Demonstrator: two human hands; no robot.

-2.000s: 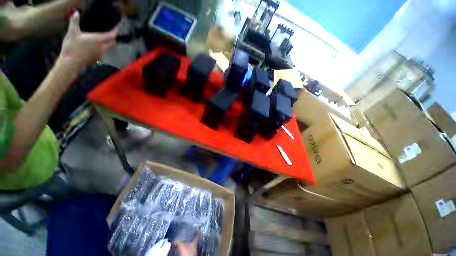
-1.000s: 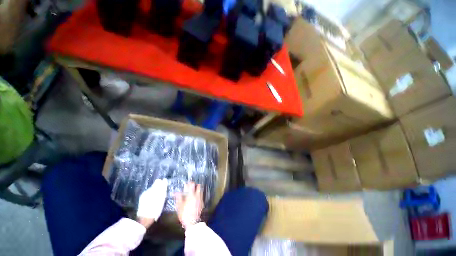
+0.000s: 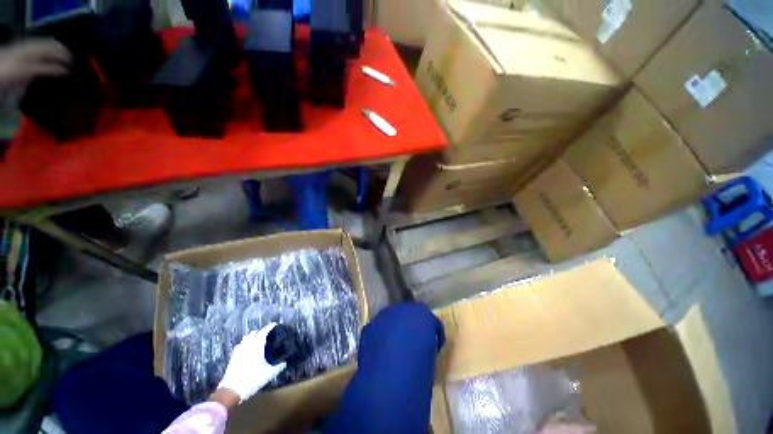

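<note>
My left hand (image 3: 250, 366), in a white glove, is shut on a black case (image 3: 286, 345) above the open carton (image 3: 361, 292) at my knees. The carton holds rows of dark pieces in clear, crinkled plastic sleeves (image 3: 212, 352). My right hand (image 3: 566, 424), bare, is blurred and cut off by the bottom edge, over the second open carton (image 3: 551, 331) beside my right leg. Clear plastic (image 3: 496, 403) lies in that carton. Whether my right hand holds anything cannot be told.
The red-topped table (image 3: 169, 148) stands ahead with stacks of black cases (image 3: 275, 76) and two white-bladed tools (image 3: 380, 123). Another person's hand (image 3: 34, 63) is at its left. Large cartons (image 3: 508, 93) and a pallet (image 3: 458, 246) are at right, with a blue stool (image 3: 737, 203) beyond.
The view has shifted right. My right hand has left the sleeved pieces and moved right to the second carton. My left hand now holds a black case clear of its sleeve.
</note>
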